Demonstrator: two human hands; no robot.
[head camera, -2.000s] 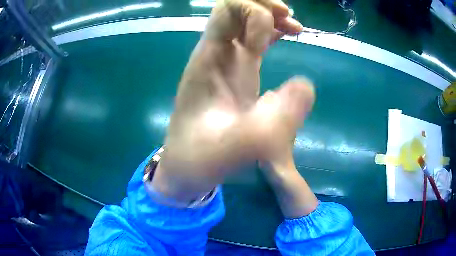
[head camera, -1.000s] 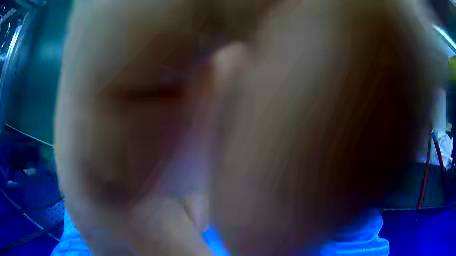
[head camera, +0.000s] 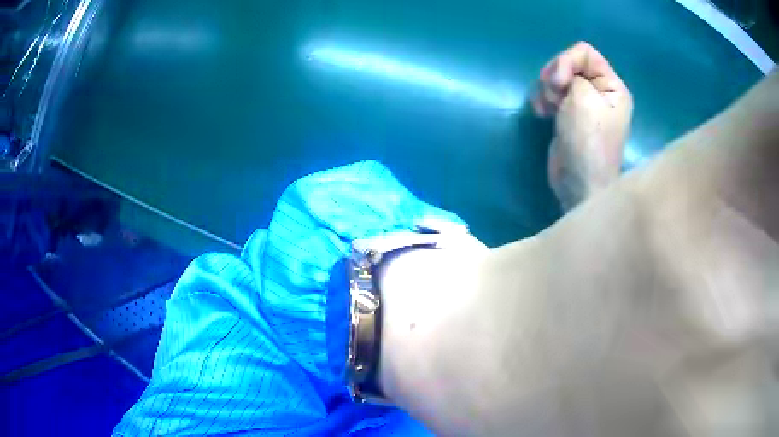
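My left hand (head camera: 615, 299) is very close to the camera, large and blurred. It reaches from the lower middle to the right edge, which cuts it off, so its fingertips cannot be made out. A metal watch (head camera: 366, 320) is on its wrist, below a blue sleeve. My right hand (head camera: 591, 124) is smaller and farther off, over the green surface at the upper right. Its fingers are curled in, and no object shows in it. My left hand hides its forearm. No workpiece is visible.
The glossy green bench surface (head camera: 213, 102) lies beyond my arms. A clear-sided rack (head camera: 53, 81) stands at the far left. A white edge strip (head camera: 726, 27) crosses the upper right corner. A thin pale edge line runs along the near left side.
The hands no longer fill the view and have separated. My left arm now stretches to the right, my right hand is farther off, and the white sheet and red-handled brushes are out of view.
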